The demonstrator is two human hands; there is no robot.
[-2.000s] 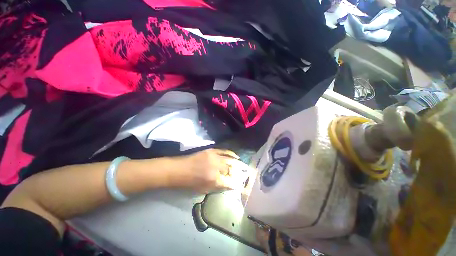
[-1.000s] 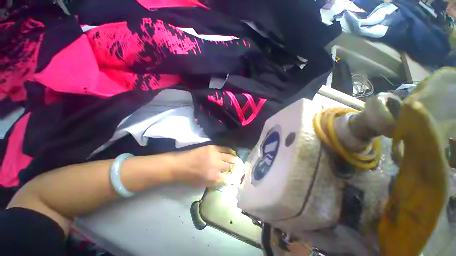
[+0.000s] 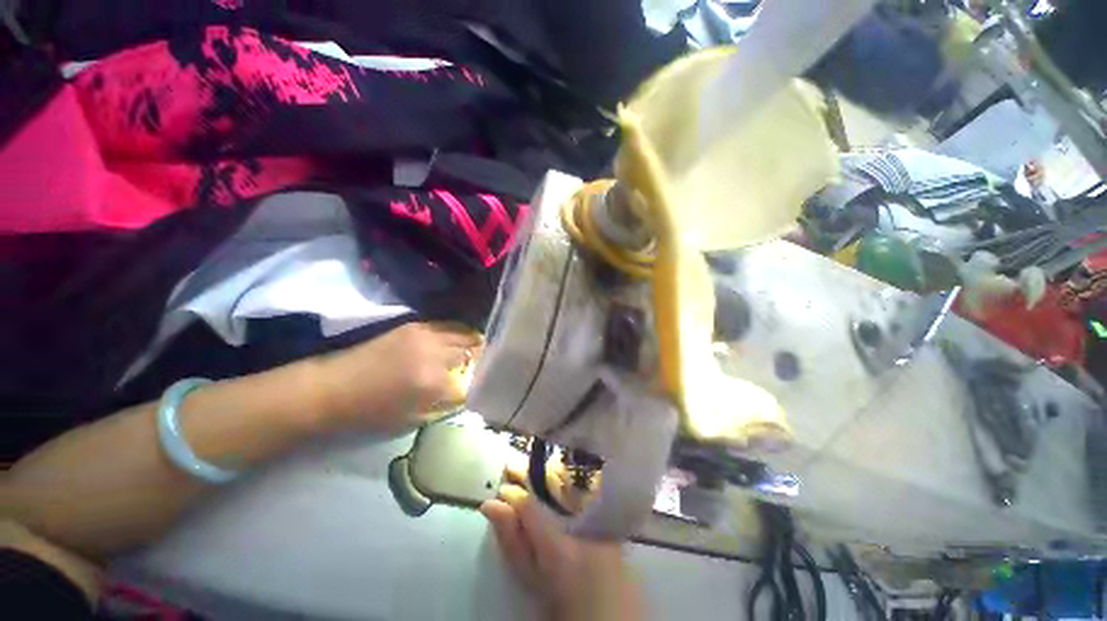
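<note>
My left hand (image 3: 419,370), with a pale bangle on its wrist, lies with curled fingers beside the sewing machine head (image 3: 528,334). The head hides its fingertips and the needle, so its grip on cloth cannot be told. My right hand (image 3: 552,552) is low in the picture, blurred, its fingertips by the metal bed plate (image 3: 455,461); whether it holds anything cannot be told. The black and pink printed garment (image 3: 231,103) lies heaped left of the machine, with a white panel (image 3: 285,279) and a pink line emblem (image 3: 480,224).
A yellow flap (image 3: 686,315) and yellow coiled band (image 3: 595,231) are on top of the head. Black-handled scissors (image 3: 789,576) lie right of my right hand. The machine arm (image 3: 826,352) extends right. Striped cloth (image 3: 904,176) and other items are behind it.
The view has turned right, so cloth and machine sit further left and more of the machine arm shows. My right hand has come into clear view beside the bed plate. My left hand stays beside the head.
</note>
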